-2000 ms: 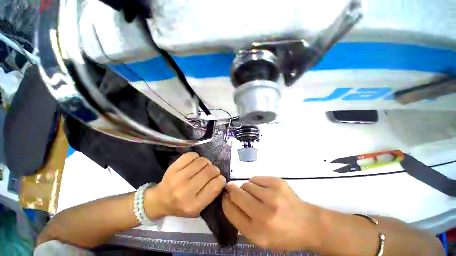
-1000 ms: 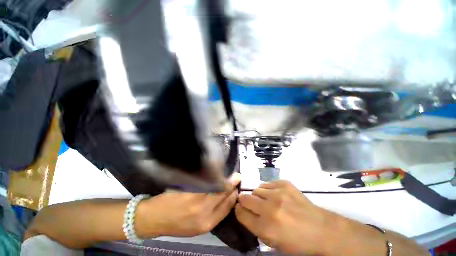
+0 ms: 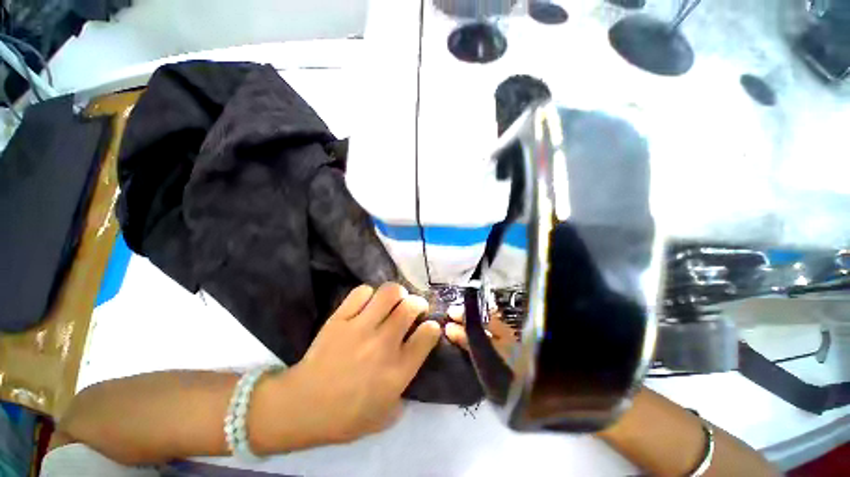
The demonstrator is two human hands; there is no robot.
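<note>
The dark fabric workpiece (image 3: 252, 186) lies bunched left of the needle area, and its narrow end runs under my hands. My left hand (image 3: 359, 359) pinches the fabric edge with bent fingers, just left of the presser foot (image 3: 449, 296). My right hand (image 3: 499, 331) is mostly hidden behind the shiny take-up guard (image 3: 592, 270). Only its fingertips show, at the fabric edge beside the presser foot. Loose threads show at the fabric's lower end.
The white sewing machine head (image 3: 746, 168) fills the upper right. A dark panel (image 3: 47, 205) lies on a brown board (image 3: 61, 359) at the far left, beside a blue strip (image 3: 114, 270). A black strap (image 3: 788, 384) lies at the right.
The view has shifted, and the guard now looms at centre right over my right hand. More of the bunched fabric shows. My left hand is nearer the presser foot, and the fabric end is spread right.
</note>
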